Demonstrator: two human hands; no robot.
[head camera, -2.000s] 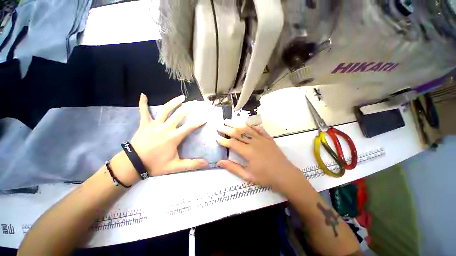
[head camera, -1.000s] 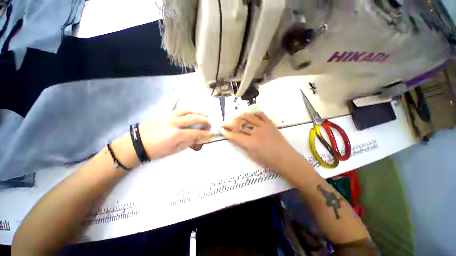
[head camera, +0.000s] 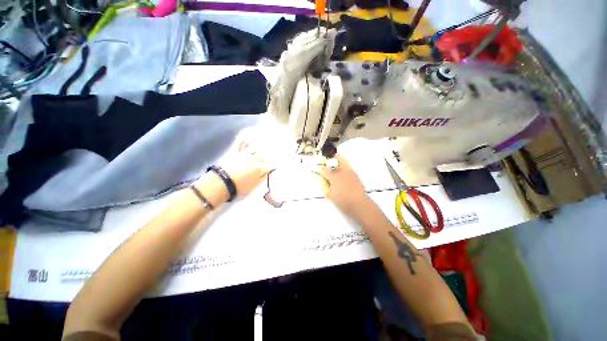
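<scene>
The grey-blue fabric panel (head camera: 170, 156) runs from the left to my left hand, with black fabric (head camera: 206, 96) behind it. My left hand (head camera: 251, 168) is at the panel's right end, left of the needle area. My right hand (head camera: 343, 185) is on the bed just right of and in front of the presser foot (head camera: 307, 148). Glare washes out the fingertips of both hands and the cloth between them, so their grip cannot be told. The cream sewing machine (head camera: 426, 136) stands over the work.
Scissors (head camera: 414, 205) with yellow and red handles lie right of my right hand. A dark flat block (head camera: 468, 183) lies beyond them. Grey-blue pieces (head camera: 136, 56) are piled at the back left. Black cloth and a red bundle (head camera: 479, 45) are behind the machine.
The view has shifted and now takes in more of the table and background. Both hands stay near the needle. The grey-blue cloth that lay under my hands earlier is no longer clearly visible there.
</scene>
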